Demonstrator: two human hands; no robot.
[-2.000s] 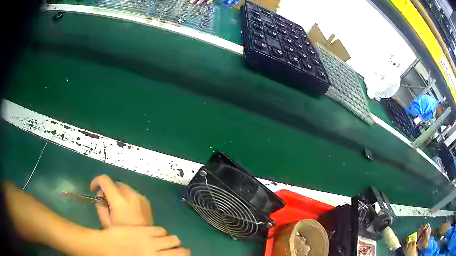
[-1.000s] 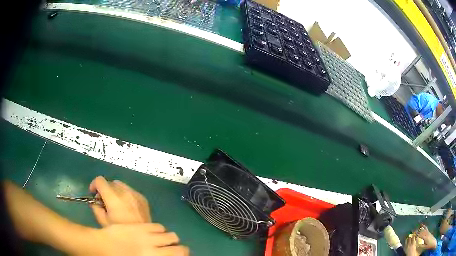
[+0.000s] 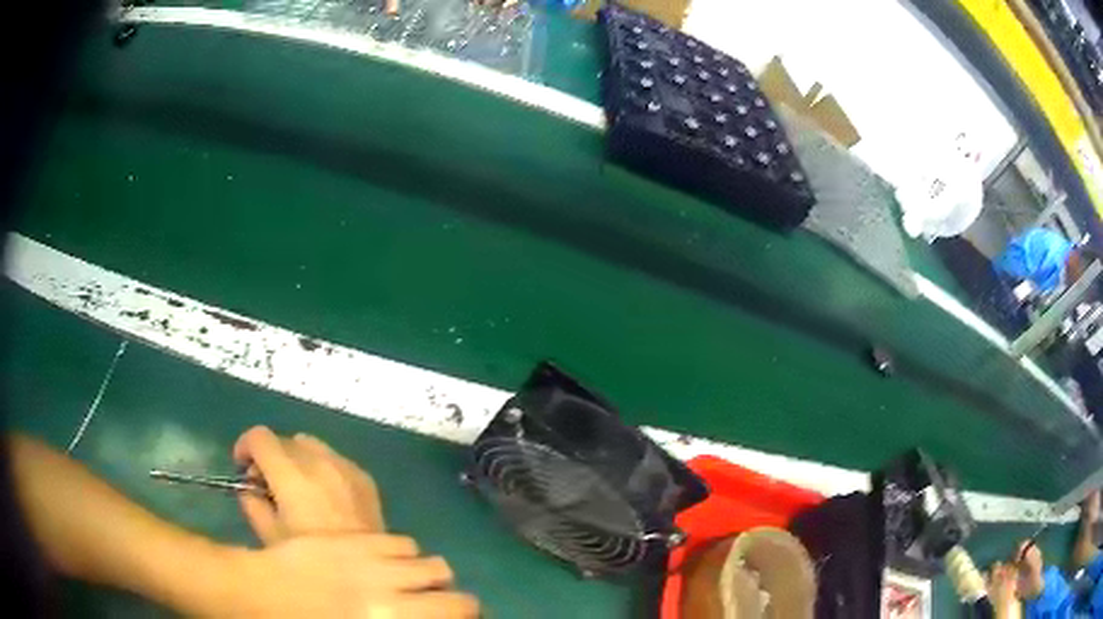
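My right hand (image 3: 312,486) rests on the green bench at the lower left, shut on a slim silver-grey metal tool (image 3: 194,480), possibly tweezers. The tool points left from between thumb and fingers. My left hand (image 3: 375,580) reaches in from the left edge and lies across the near side of my right hand, hiding its wrist. Its fingers are slightly apart, with nothing visible in them. A thin pale wire (image 3: 97,399) lies left of the tool.
A black fan (image 3: 581,478) stands right of my hands, beside a red bin (image 3: 738,502) holding a tan tub (image 3: 752,578). A chipped white rail (image 3: 363,385) borders the belt. Beyond are a black parts tray (image 3: 708,121) and a small dark part (image 3: 882,359). Other people's hands show far right.
The view has shifted slightly, moving the bench and fan rightward in the picture. The small dark parts on the belt have drifted left relative to the rail. My hands keep nearly the same pose.
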